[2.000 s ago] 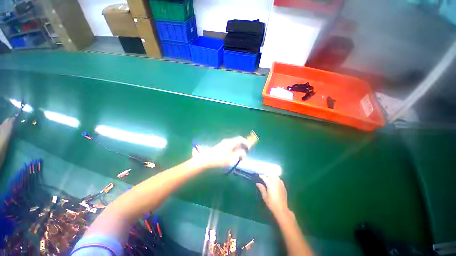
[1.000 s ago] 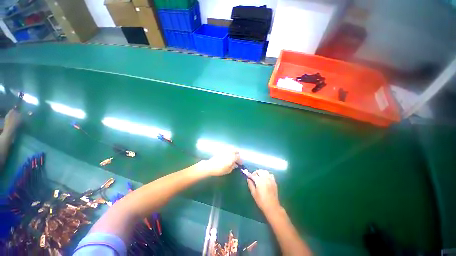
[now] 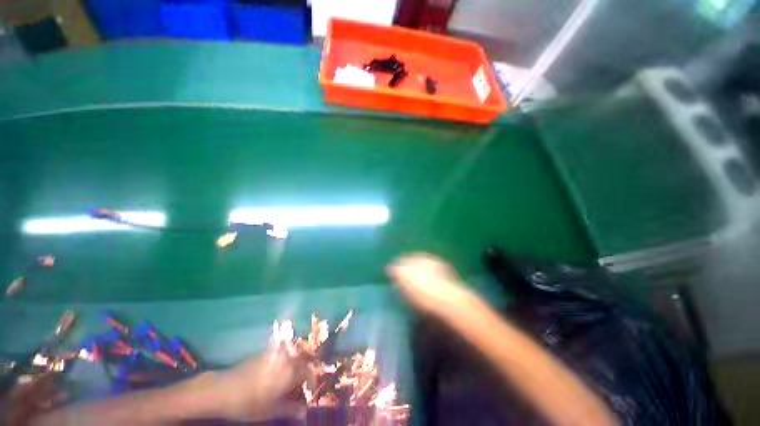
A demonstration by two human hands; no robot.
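My left hand (image 3: pixel 271 381) is at the near edge, over the left side of a heap of copper terminals (image 3: pixel 346 374). It is blurred, and I cannot tell whether it holds one. My right hand (image 3: pixel 423 279) is over the green belt, left of the black plastic bag (image 3: pixel 617 324). It is blurred too, and its fingers are not clear. A wire lead (image 3: pixel 183 227) lies on the belt, with a red and blue end at left and copper terminals at right.
An orange-red tray (image 3: pixel 462 112) with black pieces stands on the far ledge. Blue bins (image 3: pixel 196 20) stand behind it at left. More leads with red and blue ends (image 3: pixel 150 345) lie at the near left. A pale machine housing (image 3: pixel 700 108) is at right.
The view has turned right, bringing the black bag and machine into view. My hands have parted: the left is down at the copper heap, the right is near the bag. A lead now lies on the belt.
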